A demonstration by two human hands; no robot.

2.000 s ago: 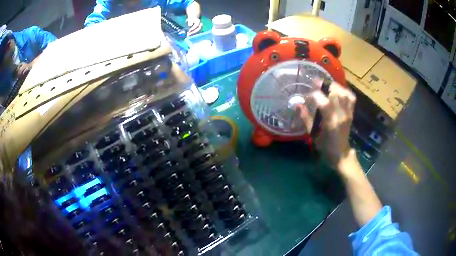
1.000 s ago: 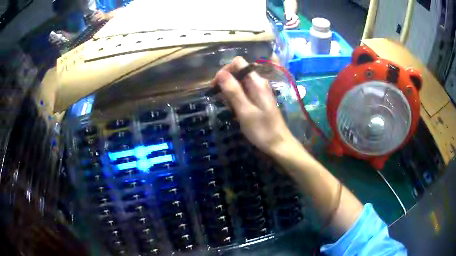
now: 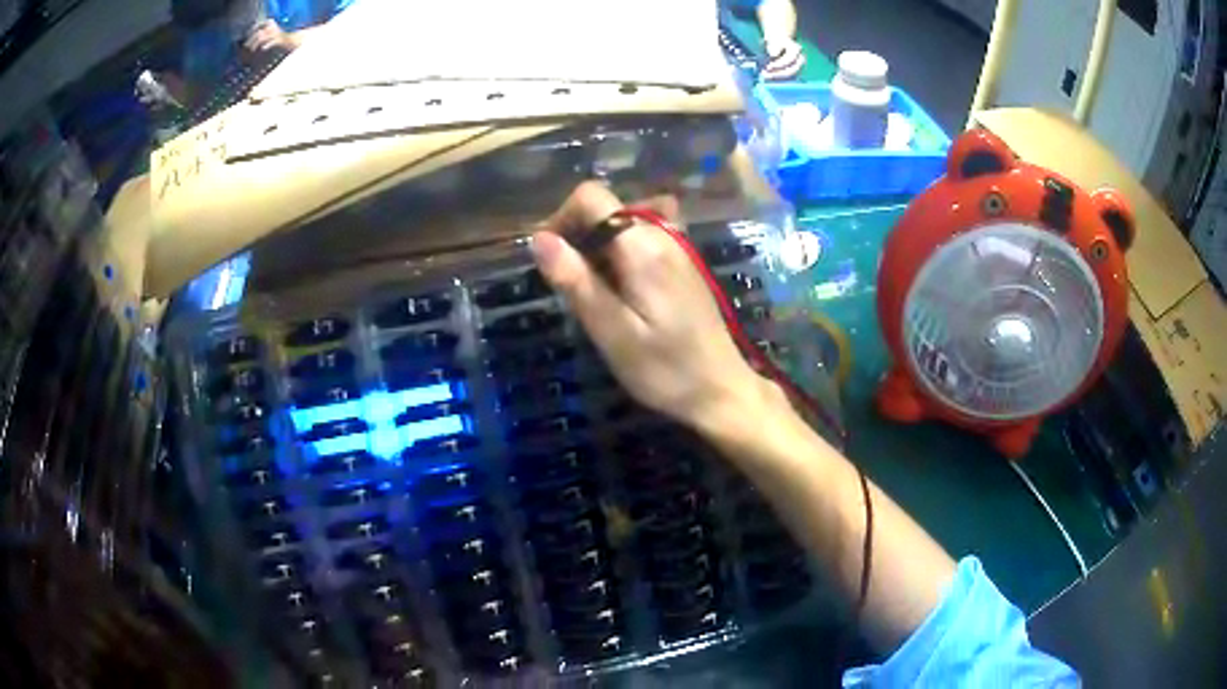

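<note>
My right hand [image 3: 653, 316] is over the upper middle of a clear blister tray [image 3: 659, 656]. It grips a dark test probe [image 3: 608, 229] with a red lead [image 3: 711, 283] that runs back along my wrist. The probe's tip is hidden behind my fingers, so I cannot tell whether it touches a unit. Rows of small black electronic units [image 3: 471, 545] with shiny contacts fill the tray pockets. A bright blue cross-shaped glow [image 3: 384, 421] lies over units at the tray's upper left. My left hand is not in the picture.
Behind the tray are cardboard sheets [image 3: 350, 175]. A blue plastic bin [image 3: 861, 172] holds a white bottle [image 3: 860, 105]. An orange-red bear-shaped fan [image 3: 928, 256] stands right on the green bench top [image 3: 928, 498], with a yellow tape roll [image 3: 837, 353] beside the tray. Parts of other people [image 3: 778, 34] show behind.
Two seconds ago my right hand was in front of the fan. It has since moved left over the tray, then slightly further left and down. The view has turned left.
</note>
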